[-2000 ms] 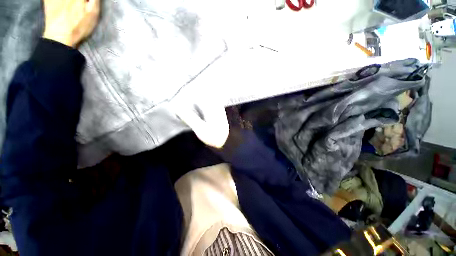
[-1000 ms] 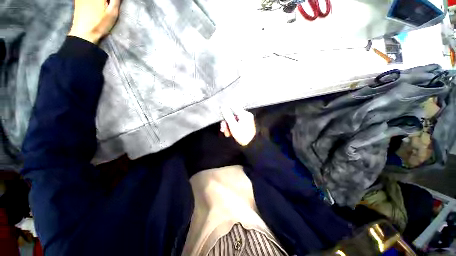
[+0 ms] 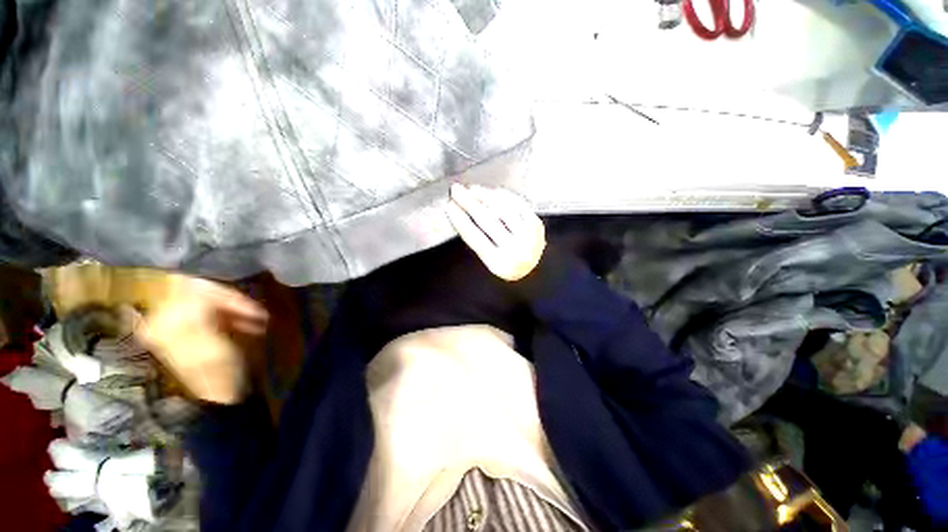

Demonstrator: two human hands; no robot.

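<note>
The grey quilted jacket body (image 3: 353,94) lies on the white table, with its plain hem rib (image 3: 379,237) hanging over the near edge. The dark zip line (image 3: 286,135) runs down to the rib. My right hand (image 3: 501,229) is at the right part of the rib, fingers on its edge; the fingertips seem to hold the cloth. My left hand (image 3: 208,327) is blurred, below the jacket's left edge, off the cloth, with fingers apart and nothing seen in it.
Red scissors handles (image 3: 719,12) and an orange-brown tool (image 3: 840,151) lie on the table (image 3: 665,171). A thin dark sliver (image 3: 632,109) lies there too. Grey jackets (image 3: 748,301) hang at right. Tied rib bundles (image 3: 104,473) and a yellow-brown box (image 3: 99,289) are lower left.
My left hand has left the top of the jacket and moved down to below the hem at left. My right hand stays at the rib. The view has shifted, showing the bundles.
</note>
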